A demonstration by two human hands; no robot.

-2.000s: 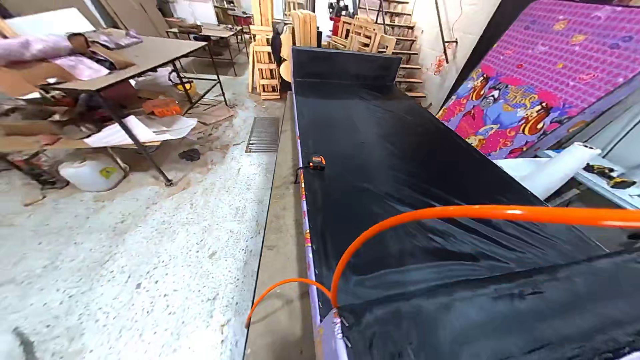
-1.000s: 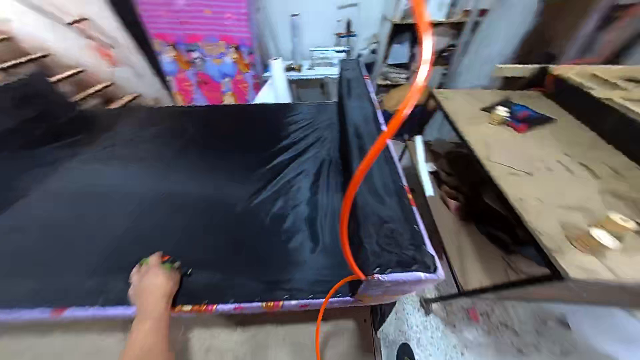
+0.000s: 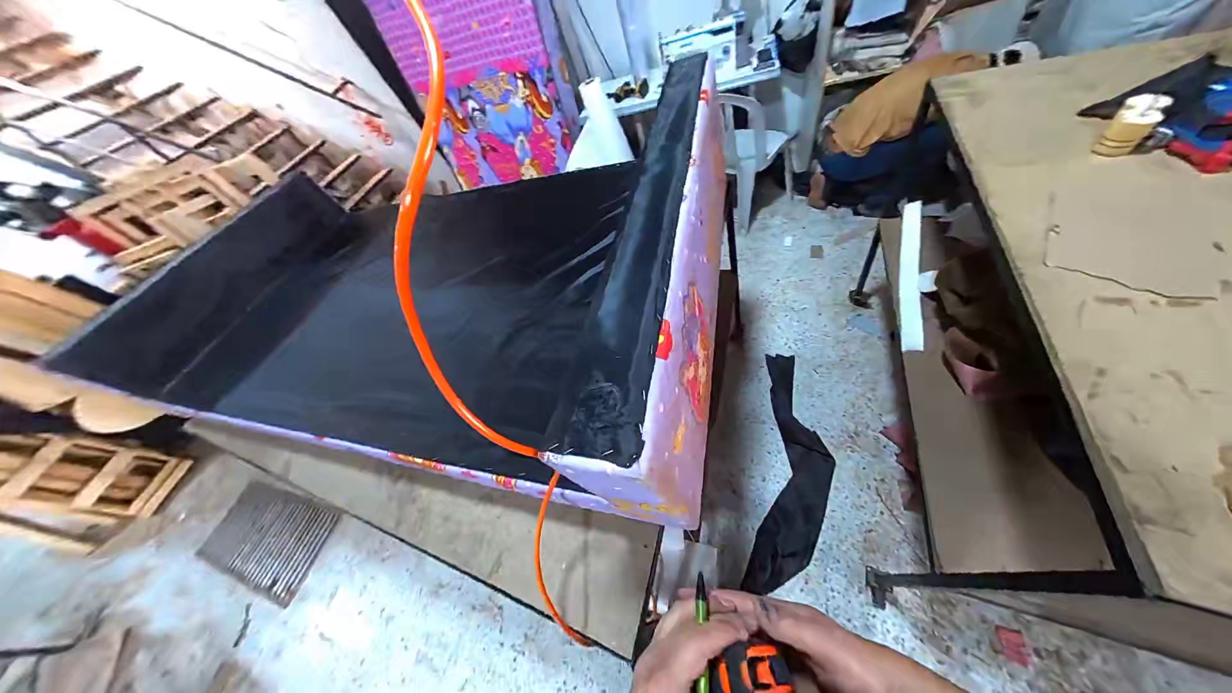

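At the bottom centre my left hand [image 3: 688, 645] holds a green pen [image 3: 702, 616] that points upward. Close against it, my right hand [image 3: 804, 630] is on an orange and black tape measure [image 3: 756, 667]; its exact grip is partly hidden. Both hands are just below the near corner of a long upholstered frame [image 3: 462, 298], covered in black cloth with a lilac printed fabric side [image 3: 688, 385]. An orange air hose [image 3: 409, 279] hangs over the frame and reaches its corner.
A worktable [image 3: 1136, 289] with a shelf underneath stands at right. Black cloth [image 3: 799, 472] lies on the floor between. A person [image 3: 890, 115] bends beyond the table. Behind are a white plastic chair [image 3: 756, 144] and sewing machine [image 3: 707, 43]; wooden frames [image 3: 87, 481] lie at left.
The view has swung toward the frame's near end. One second ago a single hand was over the black cloth; now both hands are together beyond the corner, with the tape measure and pen.
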